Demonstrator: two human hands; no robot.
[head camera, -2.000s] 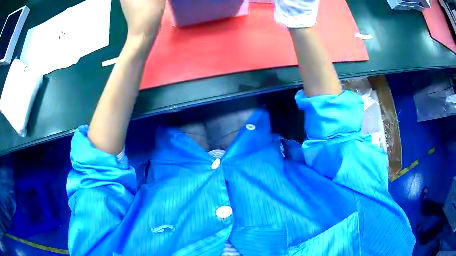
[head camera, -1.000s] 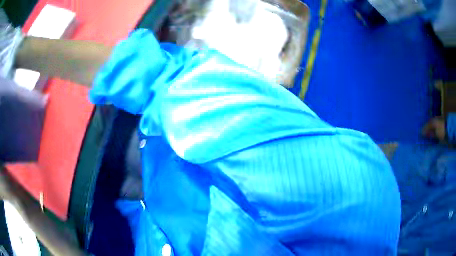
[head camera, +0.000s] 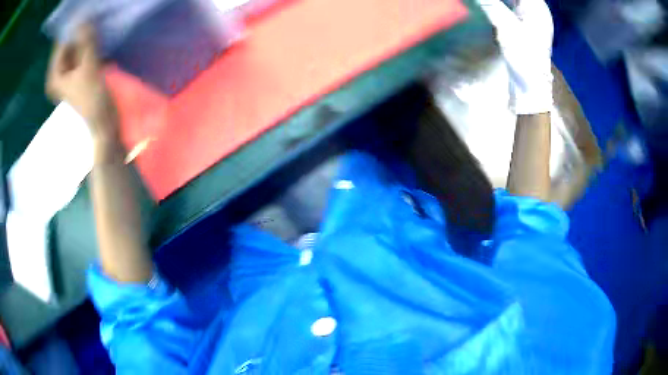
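A grey-violet panel (head camera: 165, 47) is at the top left, over the red mat (head camera: 293, 69); it is blurred and cut off by the top edge. My left hand (head camera: 79, 69), bare, grips the panel at its left edge. My right hand (head camera: 529, 55), in a white glove, is at the upper right, off the mat and over the waste carton. The glove is blurred, and whether its fingers hold anything cannot be told.
White sheets (head camera: 47, 165) lie on the dark green table (head camera: 80, 234) to the left. The brown waste carton (head camera: 579, 132) with white scraps and clear liner is beyond the table edge at right. A tape strip (head camera: 137, 150) sits at the mat's left edge.
My right hand has moved from the mat to over the carton. My left hand remains at the panel, now towards the upper left. The camera view has swung right and partly back.
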